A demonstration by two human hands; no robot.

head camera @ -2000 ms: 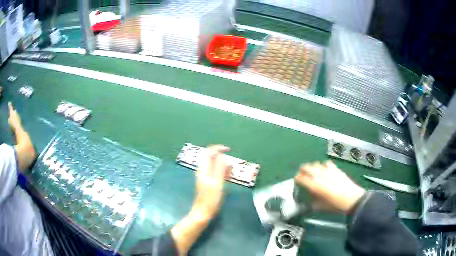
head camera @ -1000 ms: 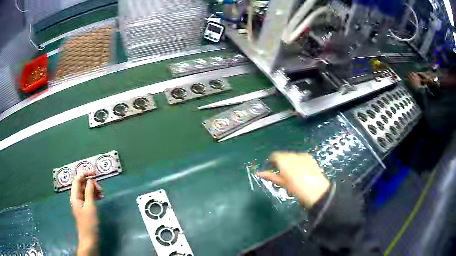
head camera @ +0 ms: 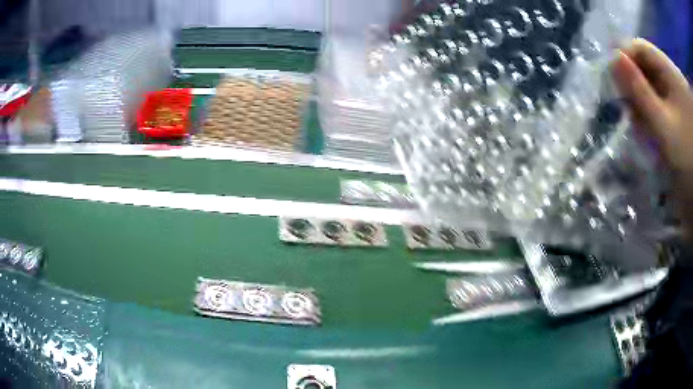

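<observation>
My right hand (head camera: 655, 99) is raised at the upper right and grips the edge of a clear blister tray (head camera: 494, 129) with rows of round pockets, held up and tilted above the belt. My left hand is not in view. A fixture with three ringed discs (head camera: 257, 301) lies on the belt in front of me. Part of a fixture with a dark round opening (head camera: 311, 376) shows at the bottom edge, cut off by it.
Two three-hole fixtures (head camera: 333, 231) lie by the pale divider rail (head camera: 152, 199). Pointed guides (head camera: 471, 267) flank a blurred fixture at right. Another clear tray (head camera: 57, 342) is at lower left. Beyond the belt stand a red bin (head camera: 164, 114), a tray of copper-coloured parts (head camera: 254, 112) and stacked trays.
The view has swung left. My right hand has gone from low over the bench to the upper right, now holding up a clear tray. My left hand has left the picture.
</observation>
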